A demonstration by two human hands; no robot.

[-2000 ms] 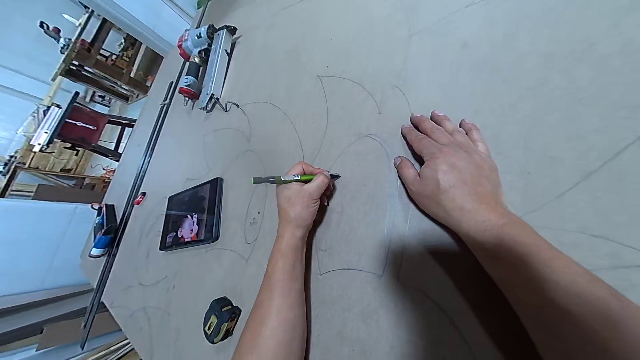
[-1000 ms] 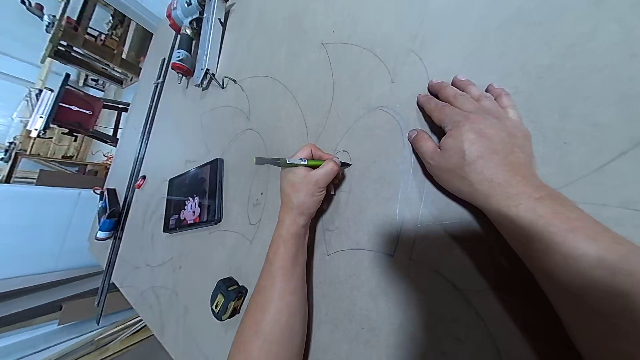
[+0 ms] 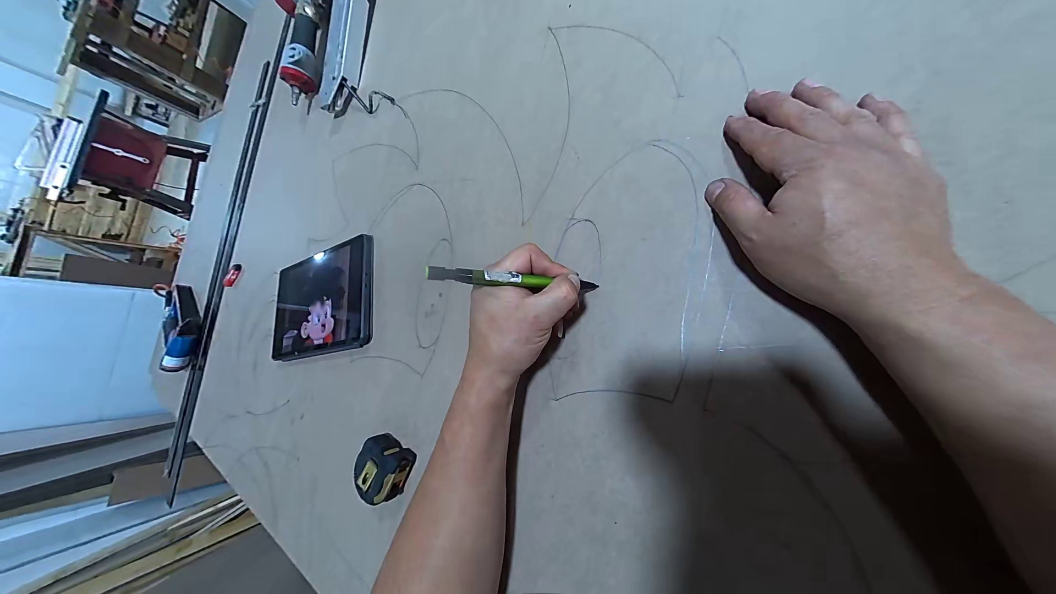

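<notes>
My left hand (image 3: 524, 309) holds a slim green pencil (image 3: 516, 279), its dark tip at the surface of a large grey-brown board (image 3: 825, 511). The tip is inside a large drawn arch, just below a small arched line (image 3: 587, 221). My right hand (image 3: 841, 181) lies palm down to the right of the arch, fingers spread, holding nothing. Thin curved lines cover much of the board. A tablet (image 3: 323, 299) left of my left hand shows a cartoon figure. Nearer my left forearm sits a black and yellow tape measure (image 3: 384, 469).
A nail gun (image 3: 302, 58) lies at the upper left beside a metal-framed tool (image 3: 348, 49). Long dark metal strips (image 3: 227, 239) run along the board's left edge, near a small red object (image 3: 233, 275) and a blue item (image 3: 179, 346). Beyond stand a red-seated chair (image 3: 124, 153) and timber lengths (image 3: 157, 553).
A small arched line now shows inside the larger arch, absent two seconds ago; its right side runs further down than a second ago. My right hand stays flat on the board. The view has shifted.
</notes>
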